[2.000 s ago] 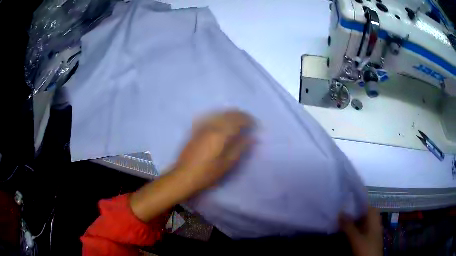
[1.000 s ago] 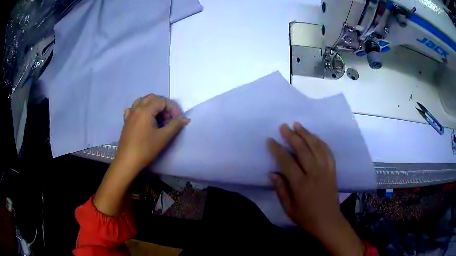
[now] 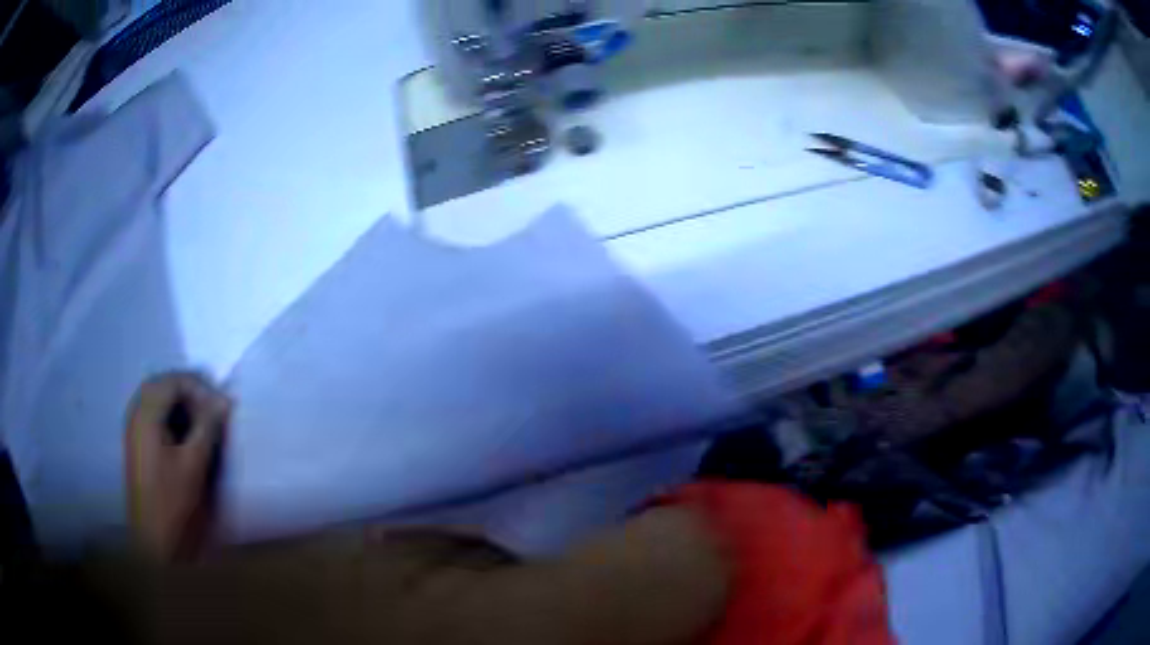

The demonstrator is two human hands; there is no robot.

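Note:
A pale grey-lavender cut panel (image 3: 441,365) lies on the machine table in front of me, its notched edge towards the machine and its near part hanging over the table's front edge. My left hand (image 3: 183,447) is closed on the panel's left edge. My right forearm, in a red sleeve, crosses low in front of the panel towards the lower left. It is blurred and no right hand can be made out at its dark end. More pale cloth (image 3: 88,302) lies at the left.
The white sewing machine (image 3: 530,63) stands beyond the panel, its needle plate (image 3: 454,164) behind the notch. Blue-handled snips (image 3: 877,160) and a small metal part (image 3: 990,189) lie right. The table's ribbed front edge (image 3: 908,296) slants up right. Folded pale cloth (image 3: 1047,542) lies low right.
The view has turned right, and the machine and snips show further left. My right hand has left the panel and its arm now crosses to the left. My left hand still holds the left edge.

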